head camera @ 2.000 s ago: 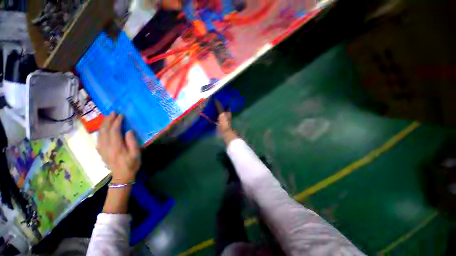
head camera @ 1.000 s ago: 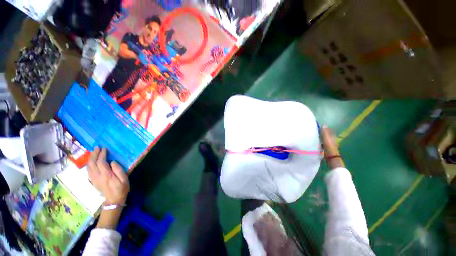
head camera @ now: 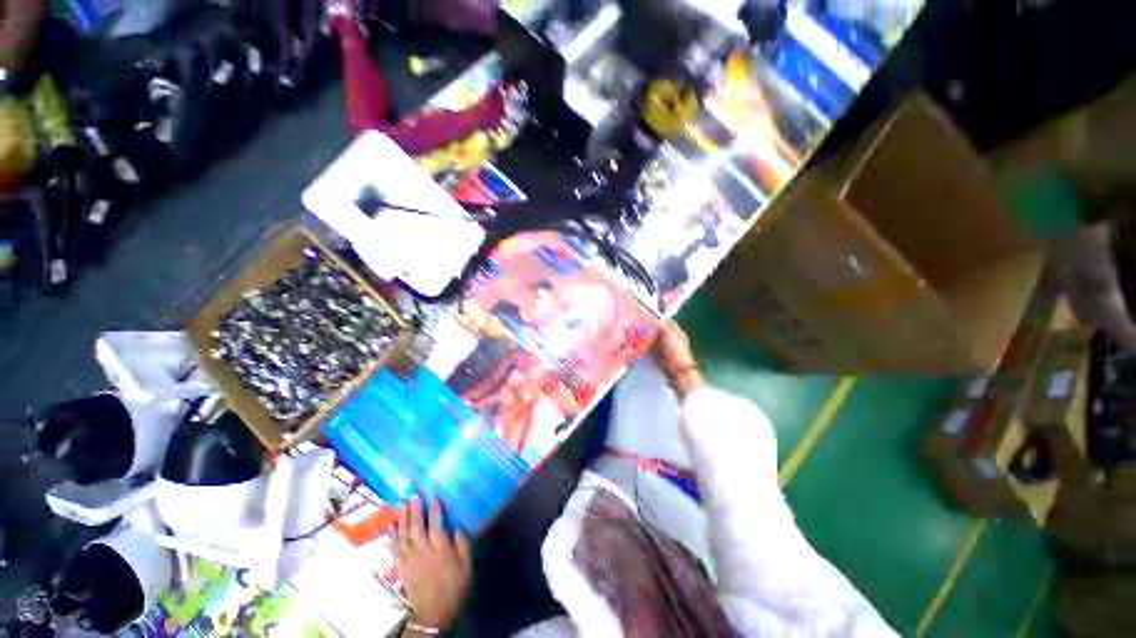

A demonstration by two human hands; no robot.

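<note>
My left hand (head camera: 432, 561) lies with spread fingers at the bench's front edge, on the lower end of a bright blue flat sheet (head camera: 405, 436). It holds nothing. My right hand (head camera: 673, 349) is at the bench's front edge, by the right corner of the red picture sheet (head camera: 579, 318). Its fingers are small and blurred, so its grip is unclear. A white padded seat (head camera: 648, 418) with a pink band is low between the bench and my right arm, partly hidden by my arm and clothing.
A brown box (head camera: 405, 343) of small metal parts stands behind the blue sheet. Several white units with black round heads are at left. A white housing (head camera: 392, 212) lies behind the box. Dark cables (head camera: 610, 237) lie behind the picture. Open cartons (head camera: 822, 274) stand on the floor at right.
The view has swung up towards the bench. My right hand has gone from the white seat's side to the bench edge. The seat is now closer to my body. My left hand stays at the blue sheet.
</note>
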